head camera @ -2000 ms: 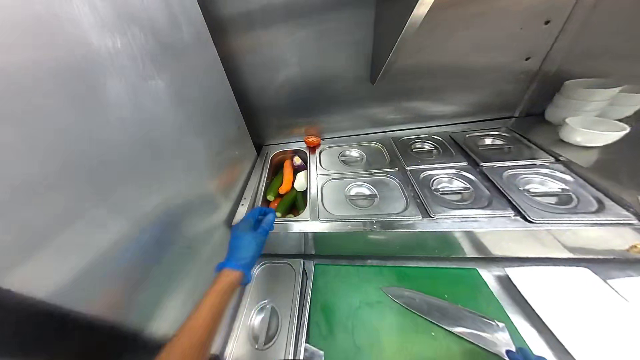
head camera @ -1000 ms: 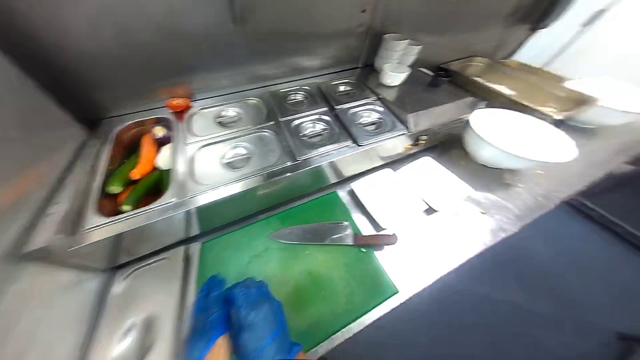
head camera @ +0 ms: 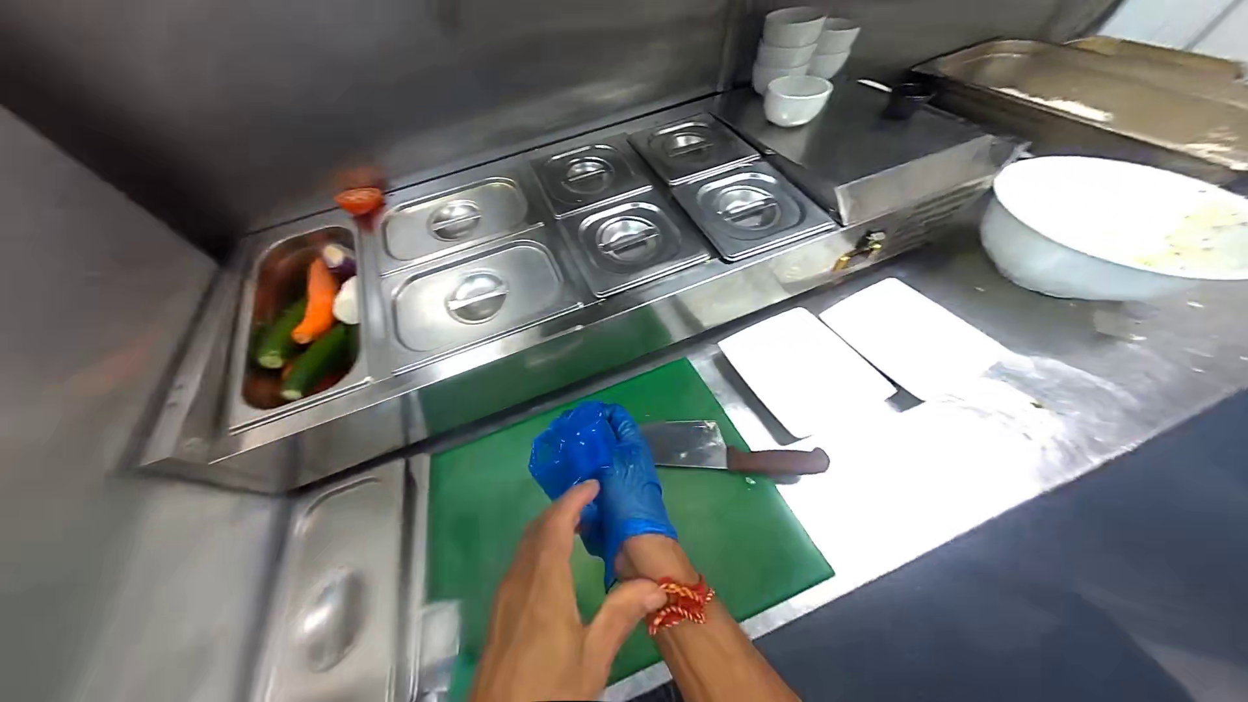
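My left hand (head camera: 546, 604) is bare, its fingers and thumb apart around the wrist side of my right hand, holding nothing. My right hand (head camera: 632, 478) wears a blue disposable glove and grips a crumpled blue glove (head camera: 568, 450) above the green cutting board (head camera: 721, 536). A red braided bracelet (head camera: 682, 604) circles the right wrist, close to my left thumb. Just right of the gloved hand, a chef's knife (head camera: 692, 444) lies on the board, its brown handle (head camera: 778, 461) pointing right over the board's edge; the hand hides the blade's tip.
Behind the board, a steel pan (head camera: 367, 302) holds an orange carrot (head camera: 318, 297), cucumbers (head camera: 317, 363) and other vegetables beside several lidded pans (head camera: 478, 295). A tomato piece (head camera: 359, 201) sits behind. White trays (head camera: 807, 370), a large white bowl (head camera: 1072, 263) and stacked small bowls (head camera: 788, 49) stand right.
Both hands wore blue gloves a second ago; now the left is bare and the right holds a loose glove. The knife, beside my right hand two seconds ago, lies on the board. The view swung right.
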